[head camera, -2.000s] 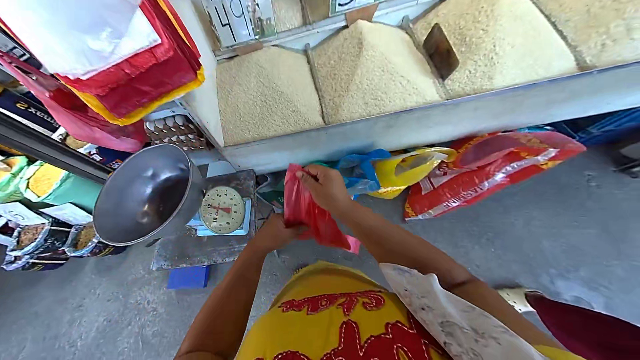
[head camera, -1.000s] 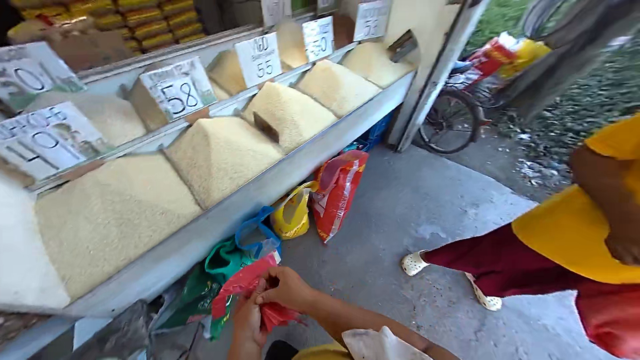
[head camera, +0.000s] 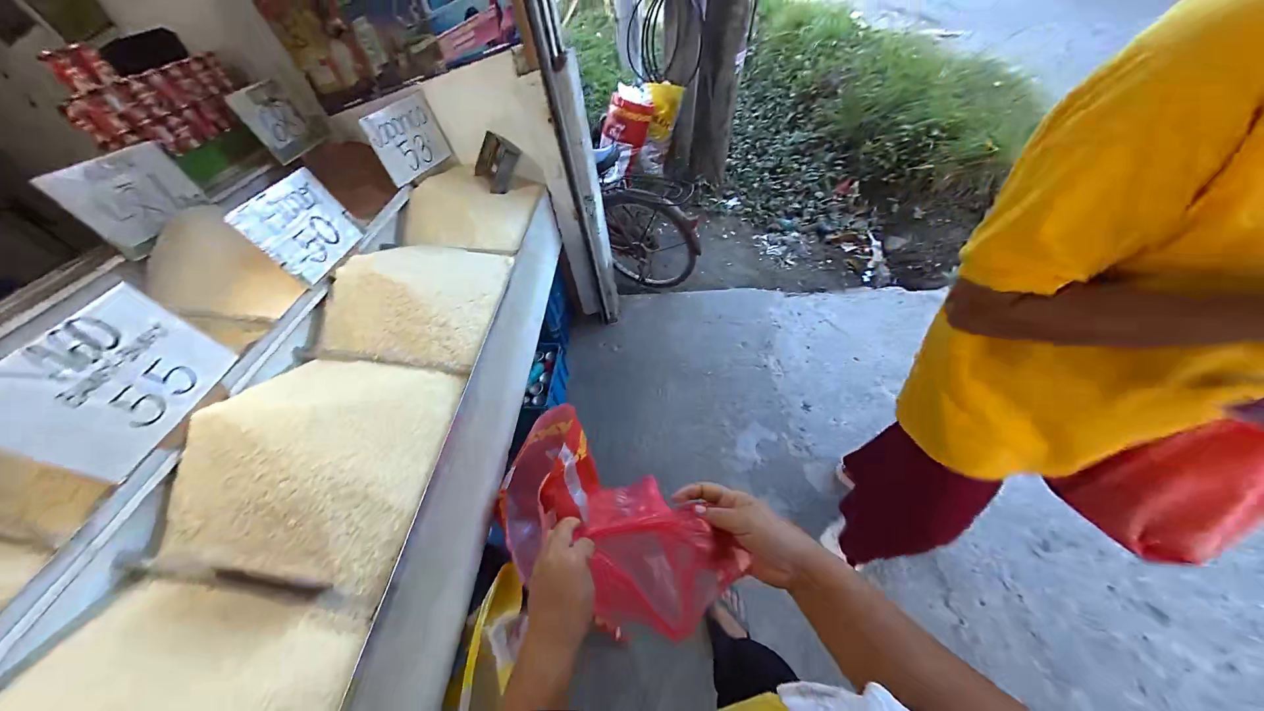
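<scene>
Between my hands is a thin red plastic bag, spread wide. My left hand pinches its left edge with thumb and fingers, and my right hand grips the opposite edge. Just behind my left hand stands a printed red plastic sack against the rice stall. Left of my hands, heaps of rice lie in the divided metal-edged bins.
Handwritten price signs stand in the rice. On the right is a person in a yellow shirt with a red bag. A yellow bag sits low beside the stall. A bicycle wheel shows beyond the door post.
The red plastic bag, bunched in my hands a second ago, is now spread open between them. My hands have moved apart. The view has swung toward the street.
</scene>
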